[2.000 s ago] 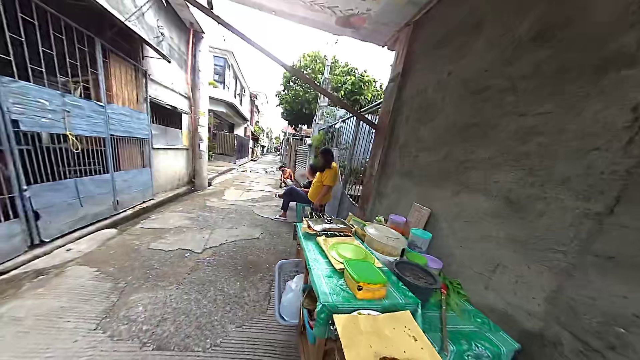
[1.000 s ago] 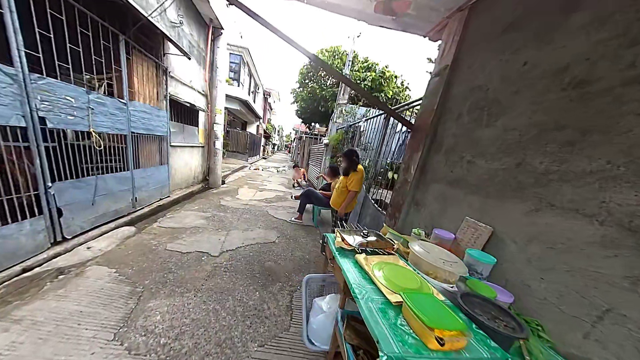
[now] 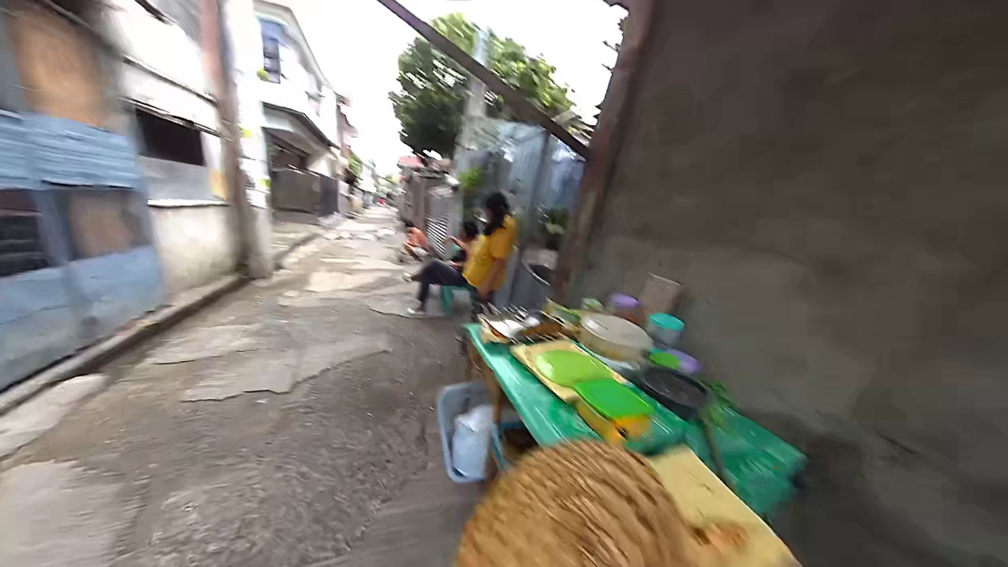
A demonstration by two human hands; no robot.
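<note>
Neither my left hand nor my right hand can be made out. A round woven fan or mat (image 3: 579,512), brown and blurred, has come up at the bottom edge, over the near end of the table; what holds it is hidden. Beside it on the green-covered table (image 3: 524,398) lies a yellowish board or sheet (image 3: 709,488) with a small orange-brown thing on it. Farther along stand a yellow container with a green lid (image 3: 614,400), a light-green plate or lid (image 3: 571,367), a dark basin (image 3: 672,390) and a pale round lidded tub (image 3: 616,337).
A rough grey wall (image 3: 803,236) runs along the right. A grey-blue crate (image 3: 453,433) with a white bag stands left of the table. A person in a yellow shirt (image 3: 490,252) sits beyond it, with others farther down the paved lane (image 3: 299,409).
The round woven thing has come into view over the table's near end; neither earlier frame shows it. The view has shifted.
</note>
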